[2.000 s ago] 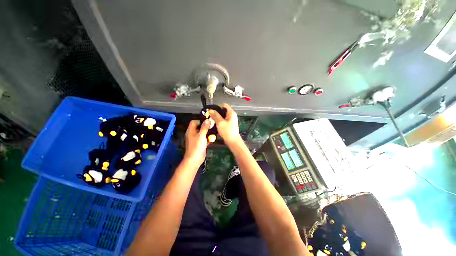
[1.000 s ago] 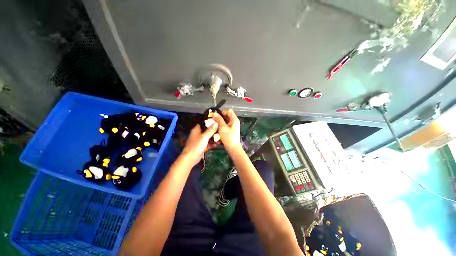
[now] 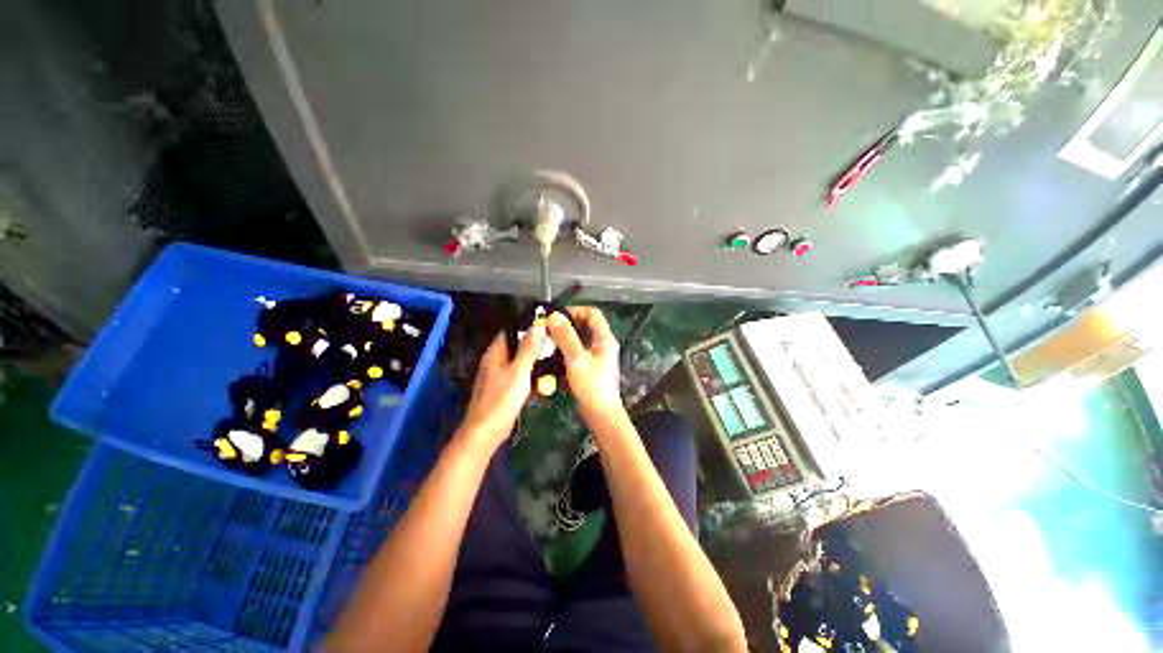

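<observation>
A black and white plush penguin [image 3: 547, 347] with yellow parts is held between both hands at the tip of the thin metal filling nozzle [image 3: 546, 262]. My left hand [image 3: 501, 378] grips its left side and my right hand [image 3: 591, 364] its right side, thumbs on the front. The fingers hide much of the toy, so how full it is cannot be told. Several penguin plushes [image 3: 334, 396] lie in the blue tray [image 3: 128, 364] at left.
A blue mesh basket [image 3: 166, 542] sits under the tray. A digital scale [image 3: 753, 415] with lit displays stands right of my knees. A dark container [image 3: 937, 561] at lower right holds penguins. Red-tipped levers [image 3: 608, 245] flank the nozzle. A red-handled tool [image 3: 861, 168] is on the grey panel.
My hands and the penguin have moved slightly down, and more of the nozzle's thin pipe shows above them. Both hands still hold the penguin.
</observation>
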